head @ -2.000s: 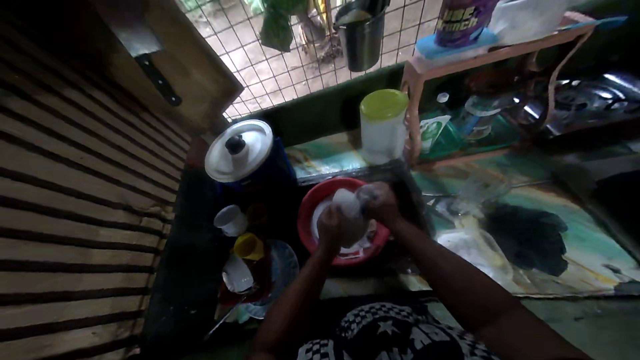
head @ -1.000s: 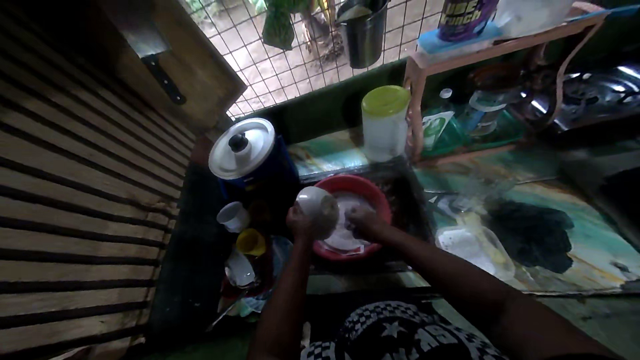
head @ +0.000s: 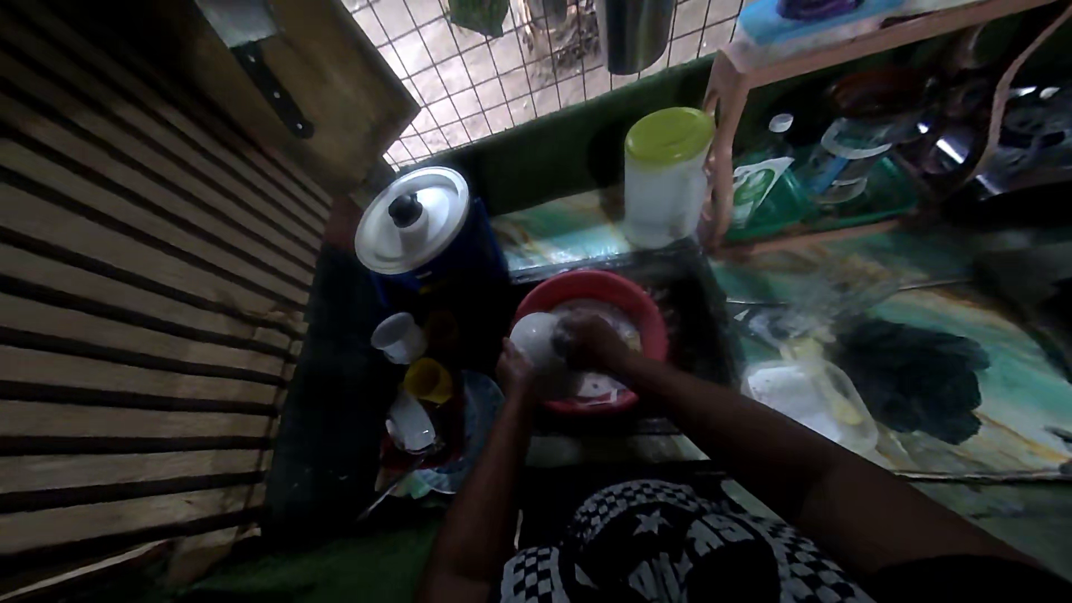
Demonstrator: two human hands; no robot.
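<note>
A red plastic basin (head: 651, 322) with cloudy, sudsy liquid stands in the dark sink. Over its left part, my left hand (head: 515, 368) grips a white bowl (head: 534, 337) by its lower left side. My right hand (head: 586, 339) presses against the bowl's right side, its fingers bunched; a small dark thing seems to be in them, too blurred to name. To the left stand a white cup (head: 399, 338), a yellow cup (head: 429, 381) and a white dish (head: 410, 421).
A blue container with a metal lid (head: 412, 219) stands behind the cups. A lidded plastic pitcher (head: 667, 180) stands behind the basin, beside a pink rack (head: 727, 151). Right of the sink lie a clear plastic tub (head: 808, 406) and a black plastic bag (head: 913, 377). A knife (head: 272, 88) hangs upper left.
One second ago the right hand was down in the basin, apart from the bowl; now it is against the bowl. The bowl has turned and sits over the basin's left part.
</note>
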